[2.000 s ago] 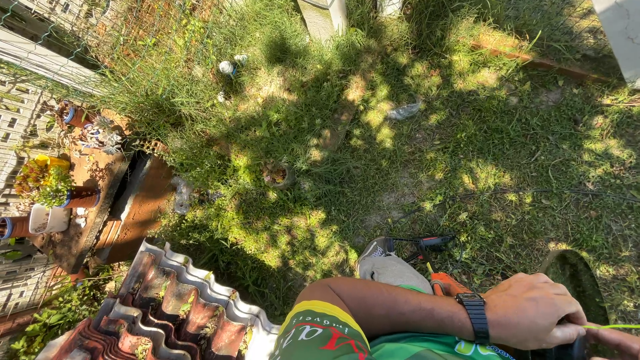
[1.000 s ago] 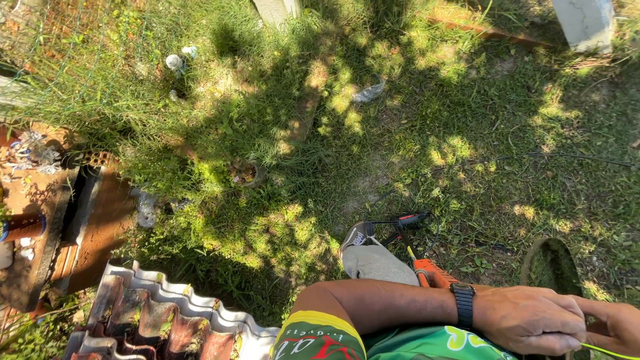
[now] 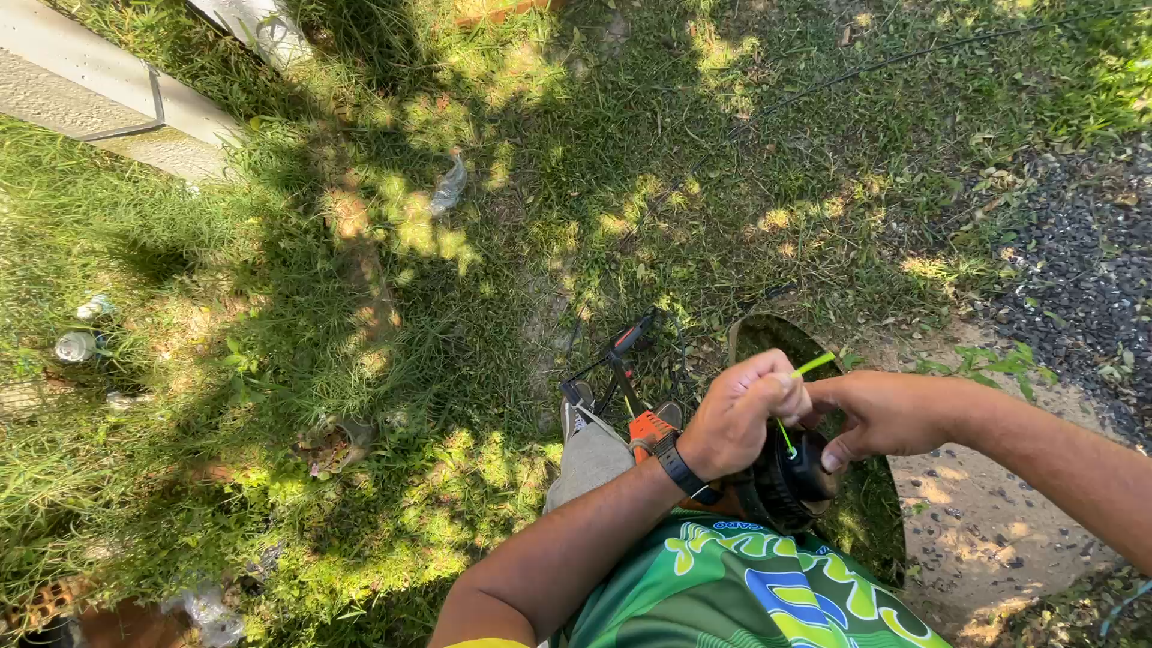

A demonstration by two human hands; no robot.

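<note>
My left hand (image 3: 751, 409), with a dark watch on its wrist, is closed on a bright green trimmer line (image 3: 787, 437) that comes out of an eyelet in the black trimmer head (image 3: 801, 477). A short end of the line sticks out above the fist. My right hand (image 3: 868, 418) holds the trimmer head from the right, its thumb on the black cap. Behind the head is the grass-stained guard (image 3: 864, 531) of the string trimmer. The orange part (image 3: 650, 432) and the black handle (image 3: 630, 335) lie lower down, by my feet.
Grass surrounds me, with a crumpled clear plastic piece (image 3: 448, 185) on it. Concrete posts (image 3: 117, 85) stand at the upper left. A thin black cable (image 3: 864, 70) crosses the grass. Dark gravel (image 3: 1080, 279) and a sandy slab (image 3: 981, 504) are at the right. Bottles (image 3: 76, 346) lie at the left.
The view has swung to the right. My hands, earlier close together at the lower right edge, now show in full with the trimmer head between them. The corrugated roof pieces have left the view.
</note>
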